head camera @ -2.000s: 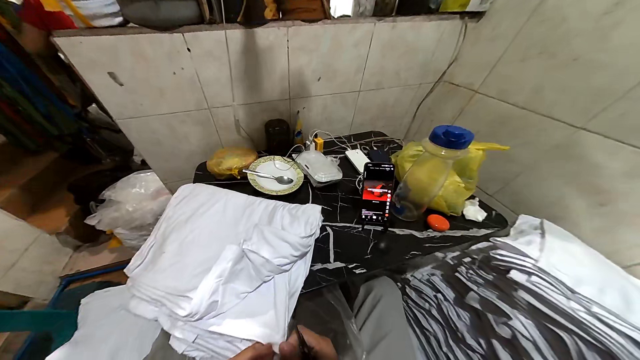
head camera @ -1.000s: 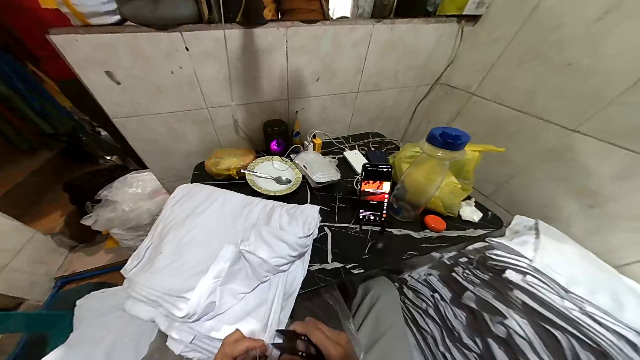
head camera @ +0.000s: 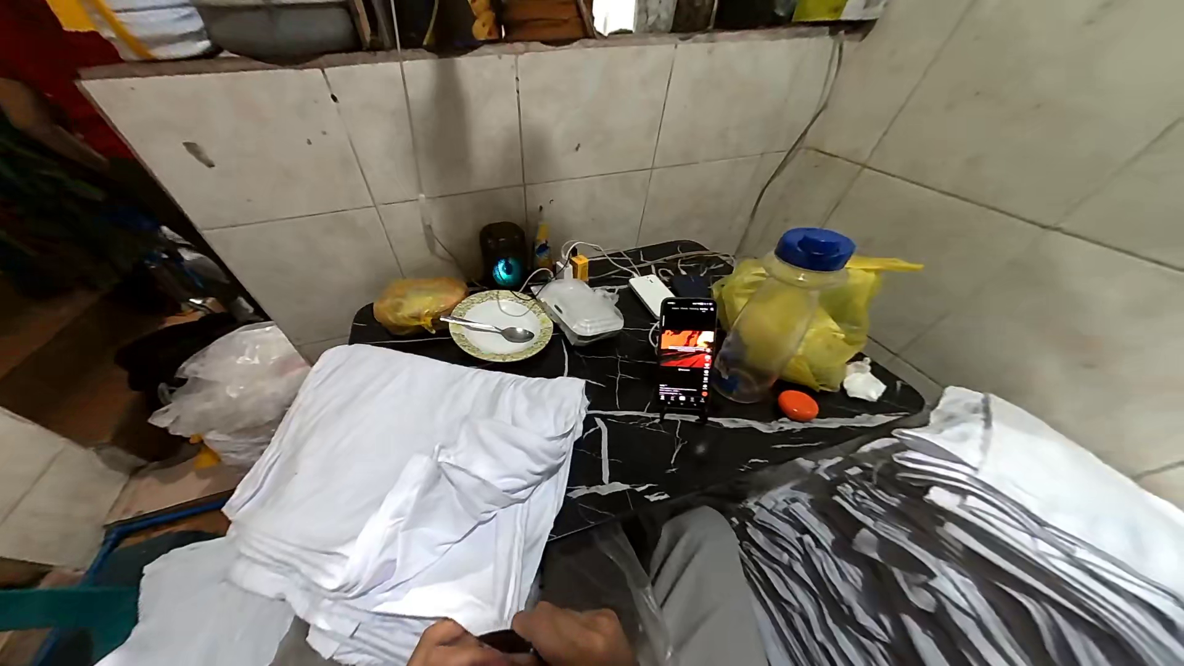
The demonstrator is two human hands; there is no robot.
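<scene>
At the bottom edge, my left hand (head camera: 455, 645) is by the lower edge of a stack of white cloth (head camera: 398, 453), its fingers curled; what it grips is hidden. Close beside it, my right hand (head camera: 575, 636) is closed on a small dark object (head camera: 509, 640), whose kind does not show clearly. The cloth stack lies folded and layered, its top piece rumpled. To the right spreads a large pile of black-and-white cloth pieces (head camera: 860, 546), with plain white cloth (head camera: 1064, 462) along its far side.
A black marble-patterned table (head camera: 629, 453) holds a phone (head camera: 686, 356) on a stand, a plate (head camera: 502, 350) with a spoon, a white foam box (head camera: 583, 312), a blue-lidded plastic jar (head camera: 768, 324), an orange lid (head camera: 797, 405) and a yellow bag (head camera: 837, 333). Tiled walls stand behind and right.
The dark object between my hands, more exposed a second ago, is now mostly covered by my fingers. The light on the black device at the back has turned from purple to blue.
</scene>
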